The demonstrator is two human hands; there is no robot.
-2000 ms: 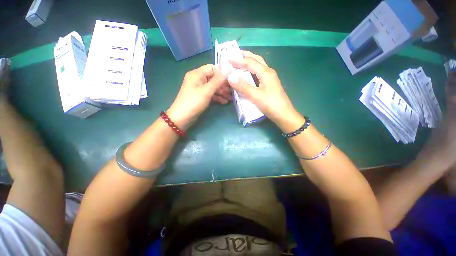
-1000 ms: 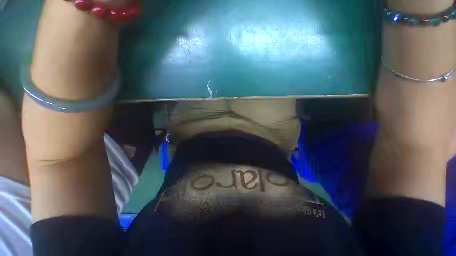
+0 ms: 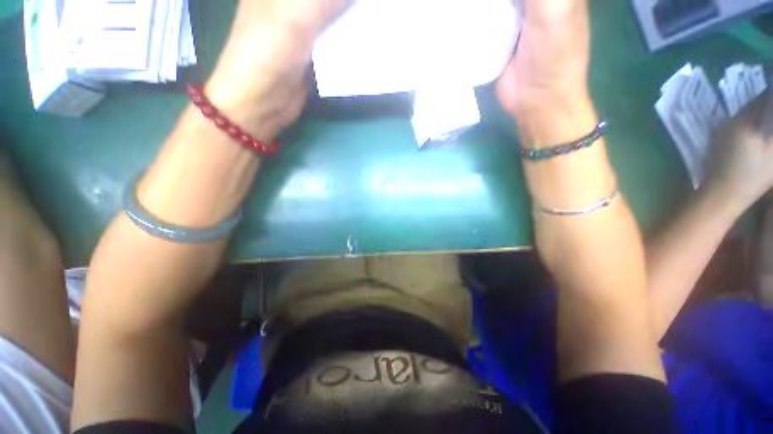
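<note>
A wide opened leaflet (image 3: 411,47), white and glaring, is at the top centre, cut off by the upper edge. My left hand (image 3: 292,59) is at its left side and my right hand (image 3: 547,63) is at its right side, holding it between them. The fingertips are hidden or out of the picture. The end of a white product box (image 3: 445,114) shows below the leaflet's lower edge, on the table.
A leaflet stack (image 3: 127,38) lies at the left, beside a white spare product box (image 3: 68,95). At the right are loose leaflets (image 3: 688,114), a neighbour's hand (image 3: 746,153) and a large printed carton (image 3: 703,17). The green table's front edge (image 3: 381,255) runs across.
Two seconds ago my hands were close together over a narrow white item; now they are wide apart on an opened leaflet. The camera view has tipped down and partly back up.
</note>
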